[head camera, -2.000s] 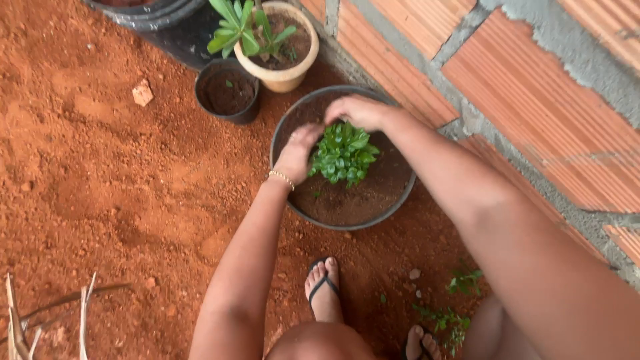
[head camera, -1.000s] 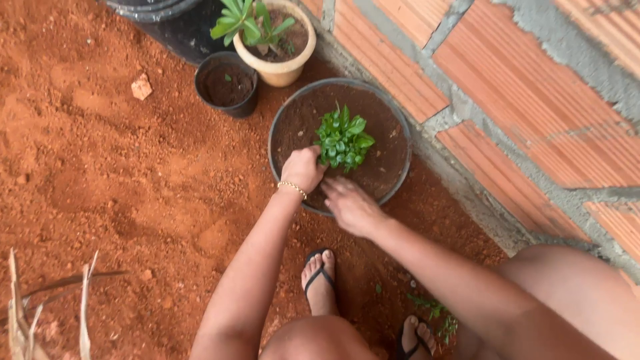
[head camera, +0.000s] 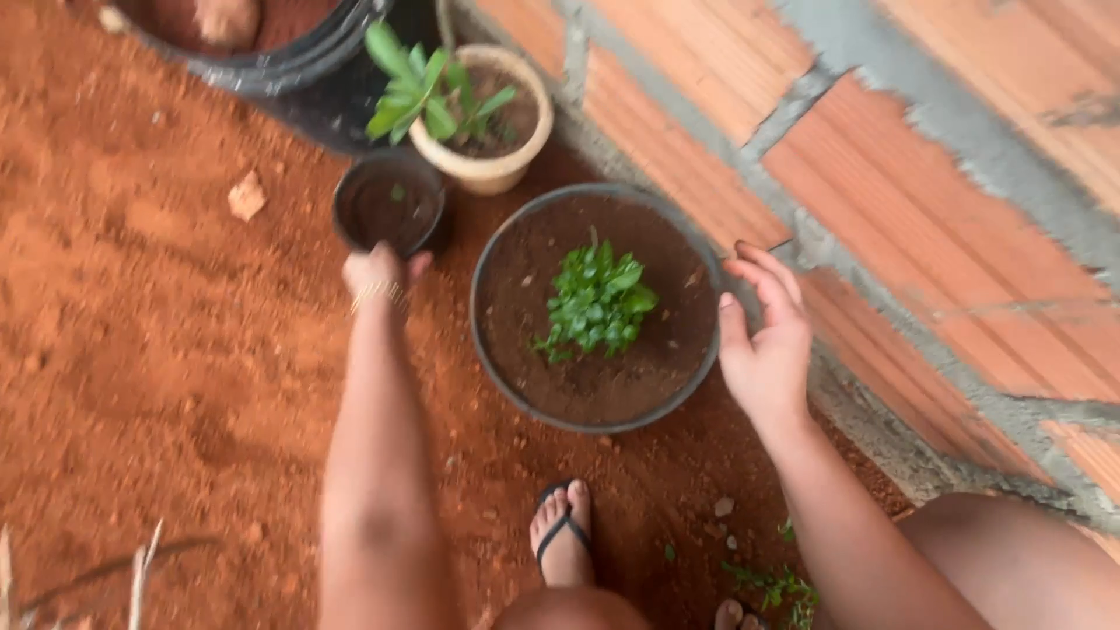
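Note:
A round dark pot (head camera: 595, 422) full of brown soil stands before me, with a leafy green plant (head camera: 599, 302) at its middle. My left hand (head camera: 383, 271), a bracelet at its wrist, grips the near rim of a small black plastic pot (head camera: 343, 210), which has soil and a small green leaf in it. At the large pot's right edge is my right hand (head camera: 766, 337), fingers apart and holding nothing; whether it touches the rim I cannot tell.
Behind stand a cream pot (head camera: 477, 171) with a broad-leaved plant and a large black container (head camera: 306, 105). A hollow-brick wall (head camera: 927, 219) runs along the right. Reddish soil (head camera: 219, 367) covers the ground, with dry stalks (head camera: 140, 573) at lower left. My sandalled feet are below the round pot.
My left hand has left the plant in the round pot and taken hold of the small black pot. My right hand has moved from the soil to the round pot's right edge.

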